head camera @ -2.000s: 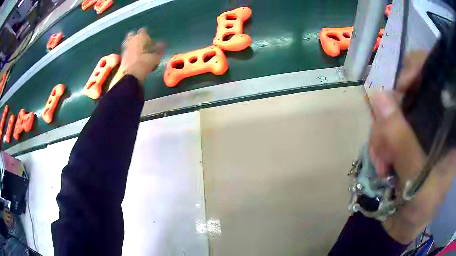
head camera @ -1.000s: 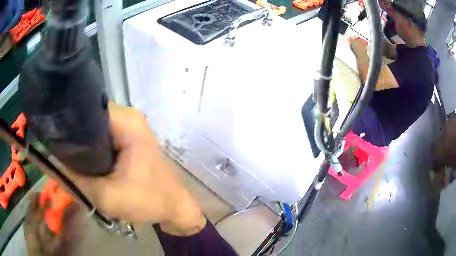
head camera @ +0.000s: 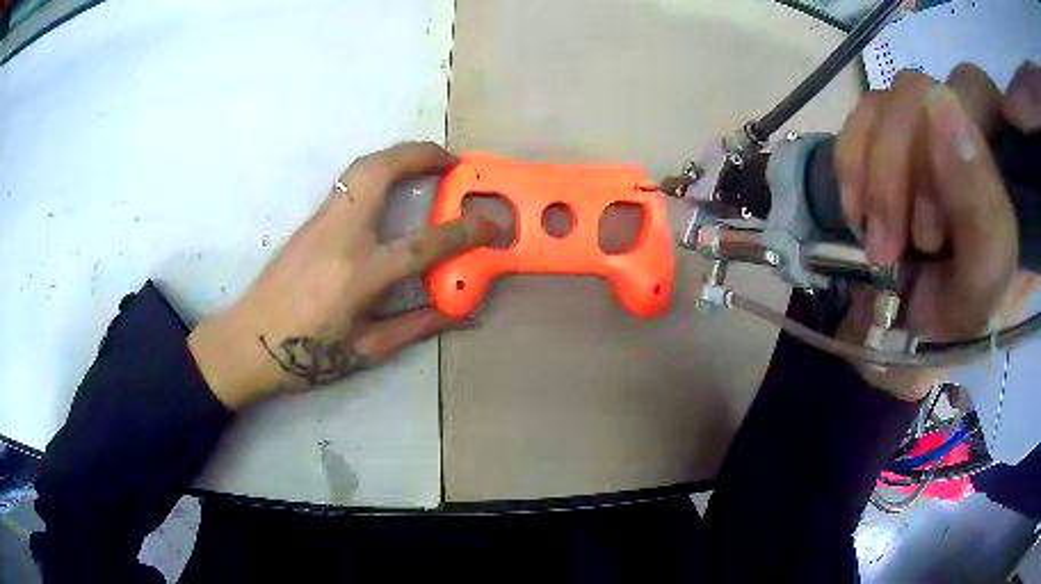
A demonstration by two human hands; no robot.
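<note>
An orange controller-shaped housing [head camera: 556,260] lies on the bench across the seam, its two legs towards me. My left hand [head camera: 354,251] holds it at its left end, with a finger at the left large opening. My right hand [head camera: 930,183] grips the black body of the electric screwdriver [head camera: 816,183], which lies nearly level. Its silver nose [head camera: 682,183] points left and its thin tip is at the upper right corner of the housing. Whether a screw is at the tip cannot be seen.
The bench has a white sheet [head camera: 160,148] at left and a beige board [head camera: 548,388] at right. A dark hose [head camera: 828,71] runs from the head to the upper right. A pale air line [head camera: 799,339] loops below the driver. A white perforated box [head camera: 913,46] stands at upper right.
The view has turned from the conveyor and the right side down to the bench. A housing now lies flat under my left hand, and the screwdriver nose is at its upper right corner.
</note>
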